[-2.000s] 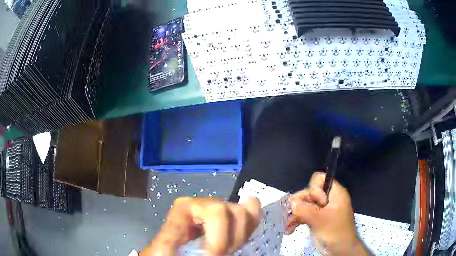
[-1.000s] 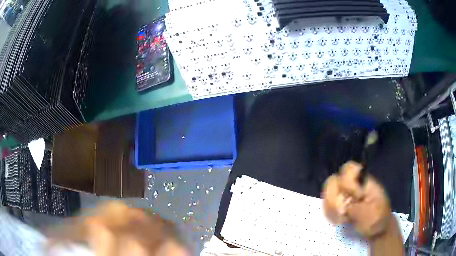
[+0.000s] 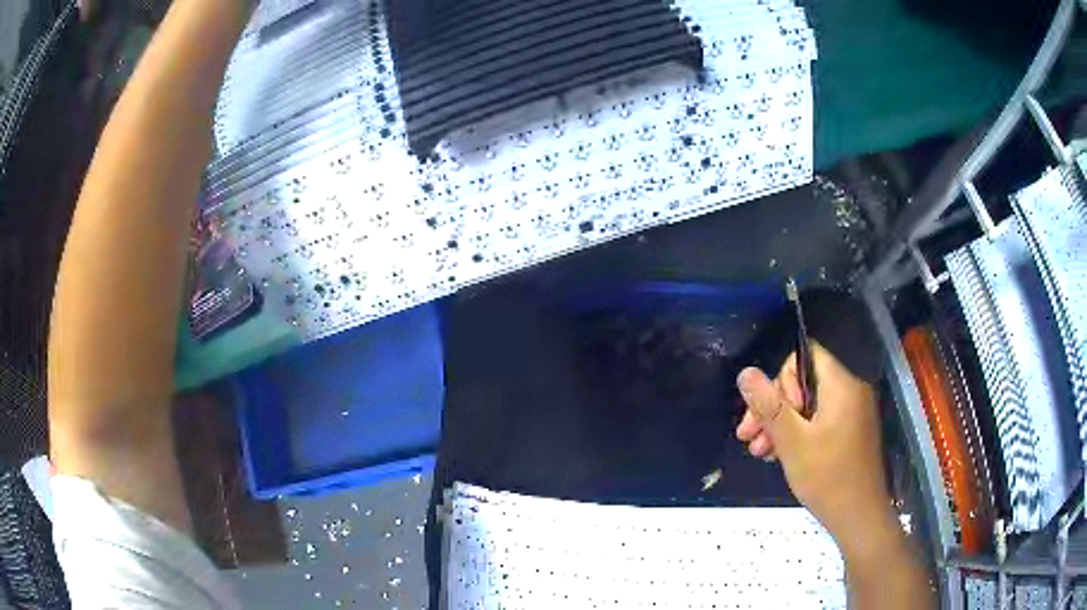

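Observation:
White panels dotted with small holes [image 3: 620, 554] lie on my lap at the bottom of the view. My right hand [image 3: 811, 417] is over my dark clothing, right of centre, and holds a slim dark tool [image 3: 802, 346], perhaps tweezers, with its pale end pointing up. My left forearm reaches up along the left side; my left hand is cut off by the top edge. Fanned white panels [image 3: 536, 197] with larger round marks lie on the green bench top, with black ribbed pieces [image 3: 536, 60] on them.
A smartphone [image 3: 221, 298] lies partly behind my left forearm. A blue bin [image 3: 346, 411] is below the bench edge, beside a brown cardboard box [image 3: 227, 489]. Pale bits lie on the floor. At right stands a wire rack [image 3: 906, 256] holding white panels [image 3: 1001, 358], with an orange-red strip [image 3: 948, 435].
My left hand has gone from the lower left up past the top edge. The thin sheet held earlier between my hands is gone from them. The view has shifted right, showing more rack.

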